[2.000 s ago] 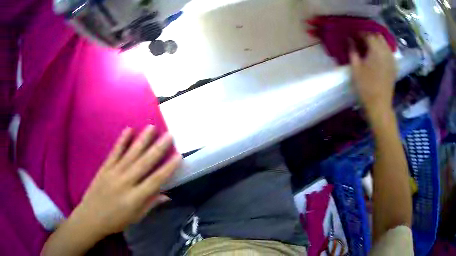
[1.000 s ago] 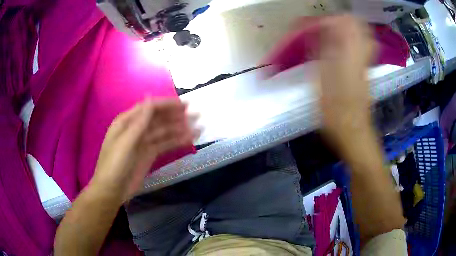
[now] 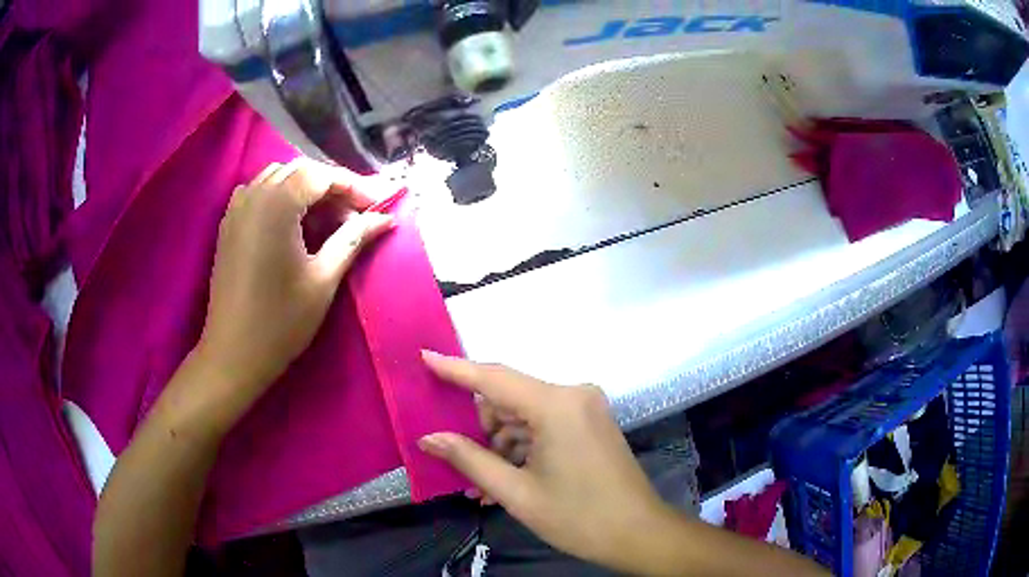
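Note:
A large magenta garment panel lies left of the needle area and over the table's front edge. A narrow magenta strip lies along its right edge. My left hand pinches the strip's upper end between thumb and fingers, close to the lamp glow below the white sewing machine head. My right hand is at the strip's lower end, thumb and forefinger on the cloth, other fingers curled by its edge. The needle and presser foot are lost in glare.
A stack of small magenta pieces lies on the bed at right. A measuring tape runs along the table edge. A blue basket with mixed scraps stands lower right, magenta scraps beside it. More magenta cloth hangs far left.
My right hand has moved from the small stack to the panel's right edge, where a strip now lies. My left hand has moved up towards the needle area and pinches cloth. The view has shifted.

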